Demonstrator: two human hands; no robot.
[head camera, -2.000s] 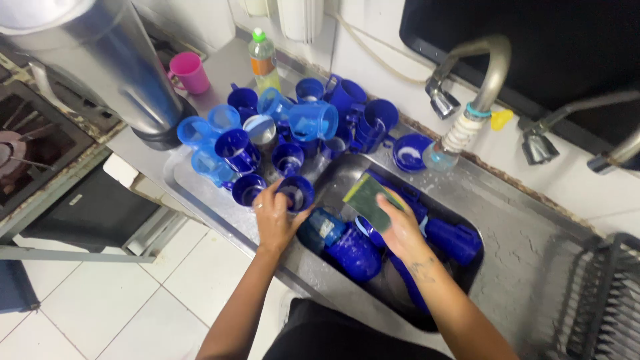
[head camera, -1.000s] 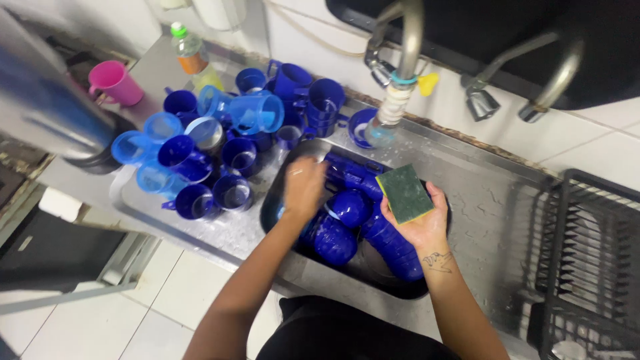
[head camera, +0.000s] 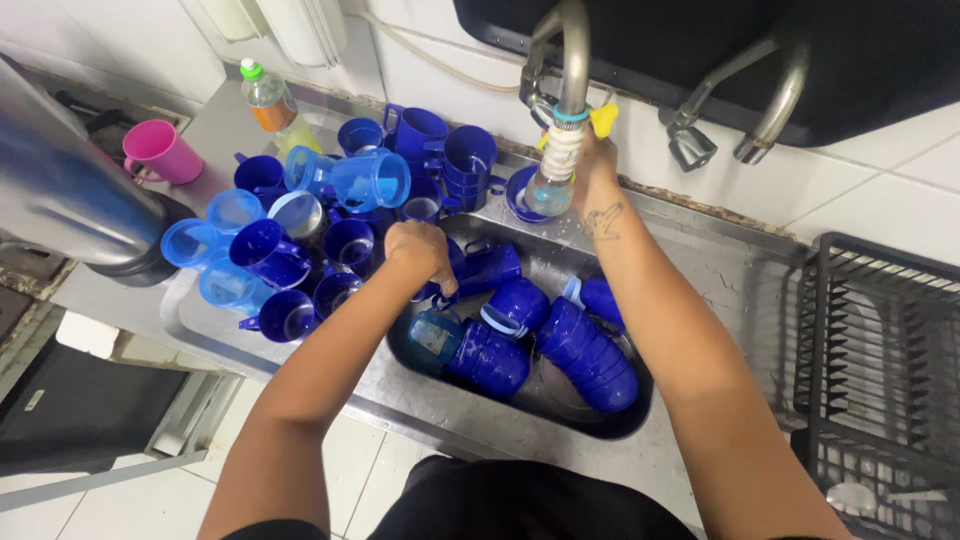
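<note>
My left hand (head camera: 420, 253) is at the left edge of the steel sink (head camera: 645, 416), on a dark blue plastic mug partly hidden beneath it; its fingers curl over the mug. My right hand (head camera: 598, 161) reaches behind the faucet's white ribbed extension (head camera: 561, 154), and its fingers are mostly hidden. Beside that extension sits a dark blue bowl (head camera: 523, 196). In the sink lie a stack of dark blue bowls (head camera: 589, 356), other blue mugs (head camera: 487, 270) and a translucent blue cup (head camera: 435, 337). Several dark and light blue mugs (head camera: 289, 315) crowd the counter left of the sink.
A pink mug (head camera: 165, 152), a soap bottle with a green cap (head camera: 274, 109) and a large metal vessel (head camera: 75, 165) stand on the left. A second faucet (head camera: 772, 97) is on the wall at right, above a black dish rack (head camera: 825, 337).
My right hand has moved up from over the sink to behind the faucet, and the green and yellow sponge it held is out of sight. My left hand has moved to the sink's left edge.
</note>
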